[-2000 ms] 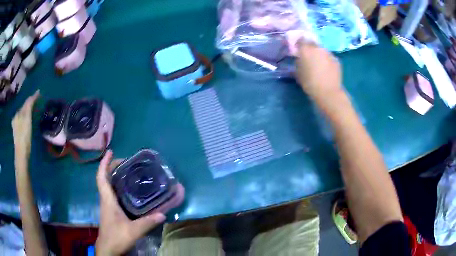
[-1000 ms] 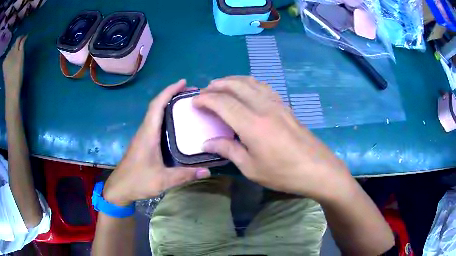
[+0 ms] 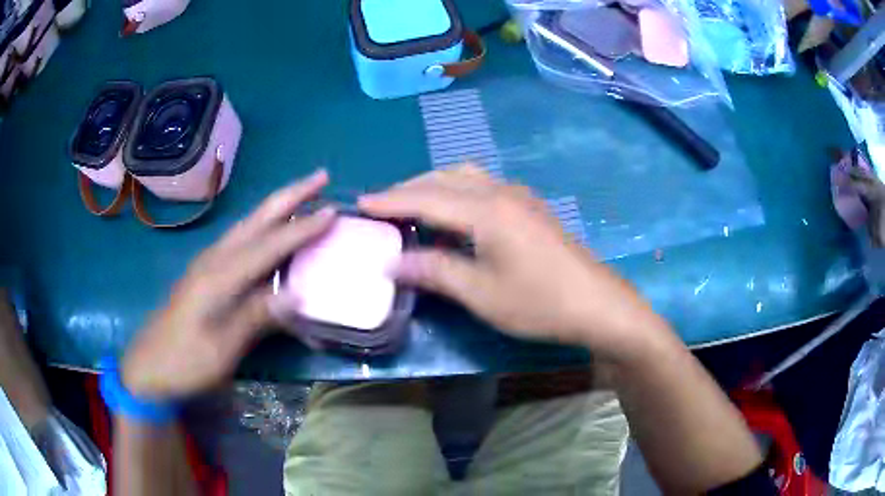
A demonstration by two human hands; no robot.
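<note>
A speaker unit with a pink square cover [image 3: 347, 271] on its face and a dark rim is at the table's near edge, blurred. My left hand [image 3: 218, 291] holds its left side, with fingertips on the cover's upper left. My right hand [image 3: 505, 257] is at its right side, with fingertips at the rim and cover edge; its grip is blurred. A sheet with grey strips [image 3: 458, 126] lies beyond my right hand, partly hidden by it.
Two pink units with black faces [image 3: 175, 131] stand at left. A light blue unit [image 3: 408, 68] stands ahead. Plastic bags [image 3: 621, 48] and a black-handled tool [image 3: 679, 136] lie at right. Another person's hand [image 3: 873, 194] touches a pink unit at the right edge.
My right hand has come from the bags to the unit, which now bears a pink cover. Since one second ago, both hands and the unit have shifted left.
</note>
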